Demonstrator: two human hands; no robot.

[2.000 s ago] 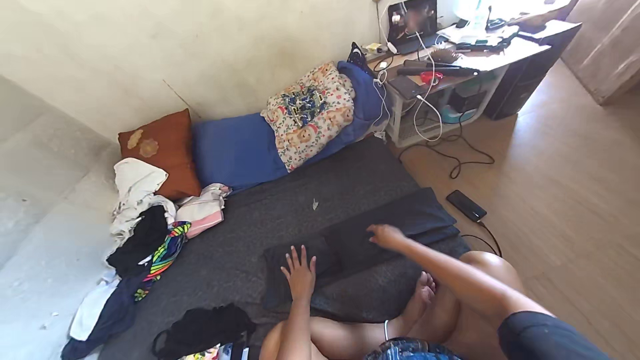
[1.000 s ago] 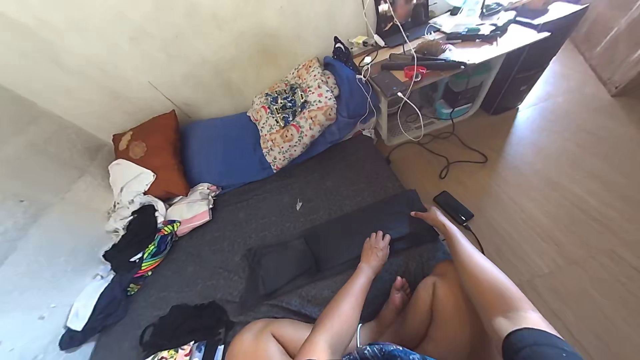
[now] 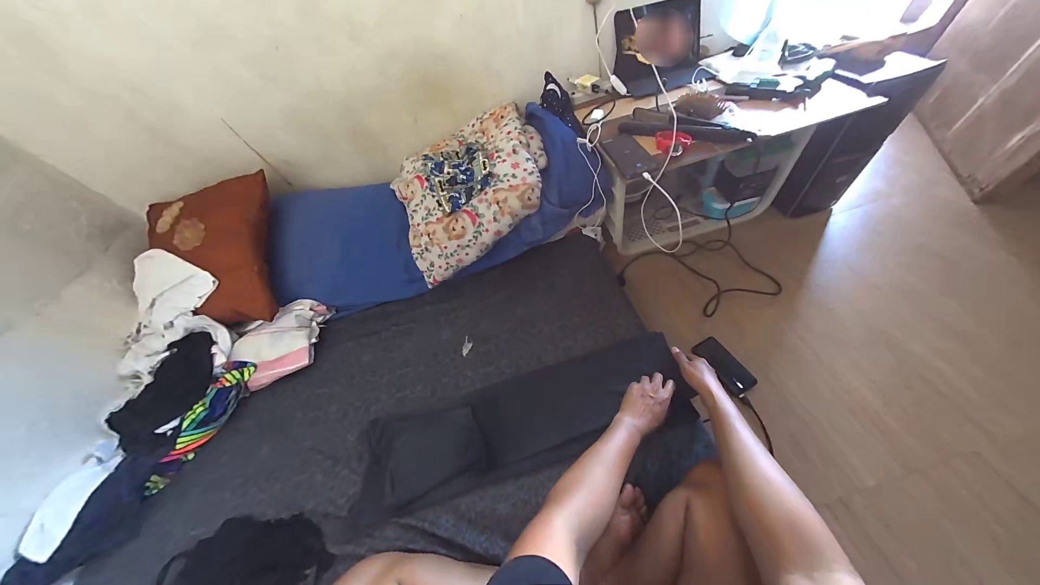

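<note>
A dark folded garment lies stretched across the grey mattress cover, with a squarish folded part at its left. My left hand rests on the garment near its right end, fingers bent. Just right of it, my right hand touches the edge of that same end. Whether either hand pinches the cloth cannot be told. A black phone with a cable lies on the floor beside my right hand.
An orange pillow, a blue cushion and a printed cloth lie along the wall. Loose clothes line the left edge; a black cloth is near my legs. A cluttered desk and cables stand at the right.
My left hand has moved right, from the garment's left part to near its right end. My right hand has moved right to the garment's end edge.
</note>
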